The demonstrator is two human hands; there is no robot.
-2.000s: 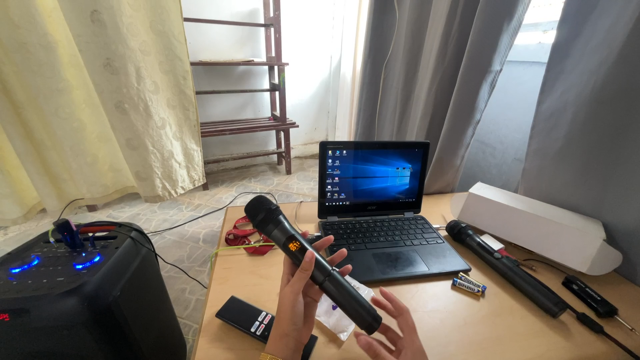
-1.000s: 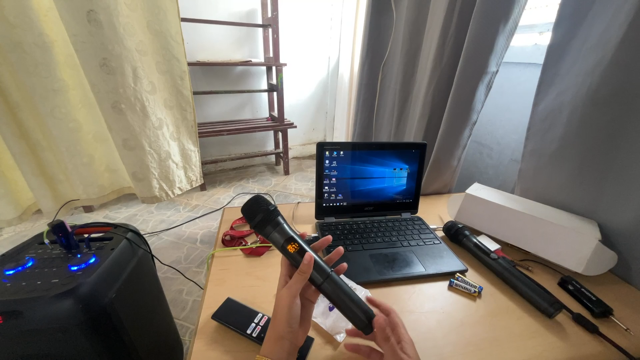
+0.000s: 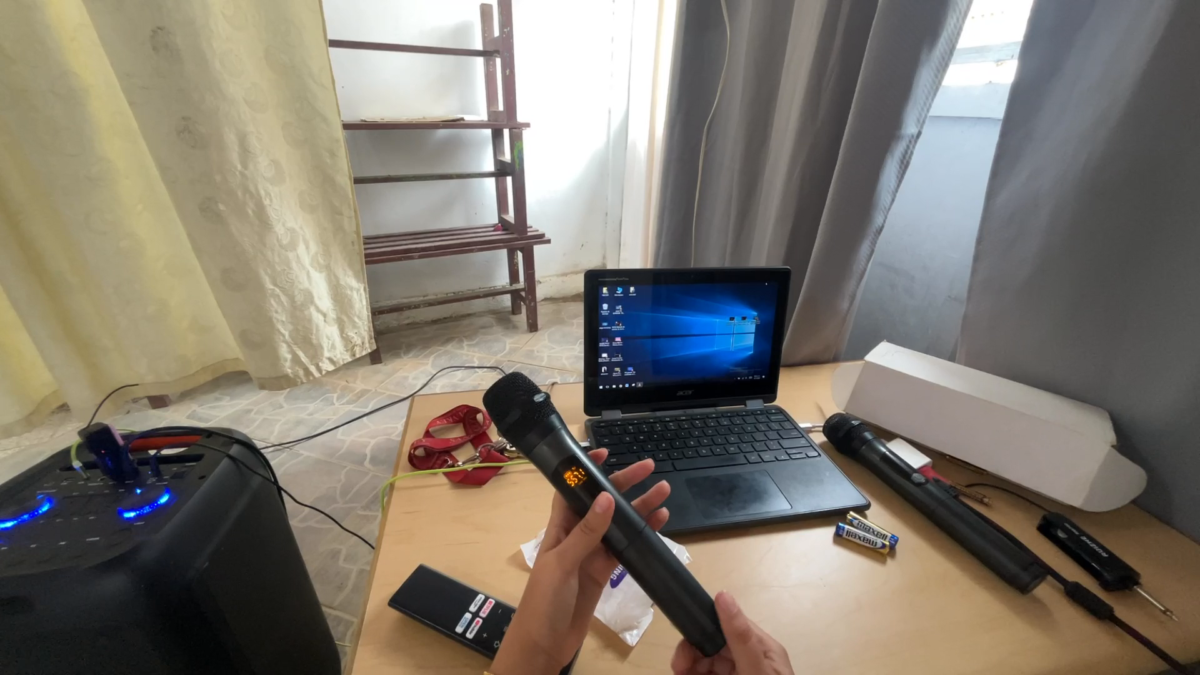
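A black handheld wireless microphone is held at a slant over the table, its mesh head up and to the left, an orange display lit on its body. My left hand wraps the middle of the body, thumb just below the display. My right hand grips the lower end with thumb and fingers. Behind them an Acer laptop stands with its screen on. A black remote control lies left of my left wrist, and a crumpled white plastic wrapper lies under the microphone.
At right lie two Maxell batteries, a second black microphone, a black wireless receiver with a plug and a white box. A red lanyard rests at the table's left edge. A black speaker with blue lights stands left.
My right hand has closed in on the microphone's lower end; its fingers were more spread beside it two seconds ago. My left hand keeps its hold.
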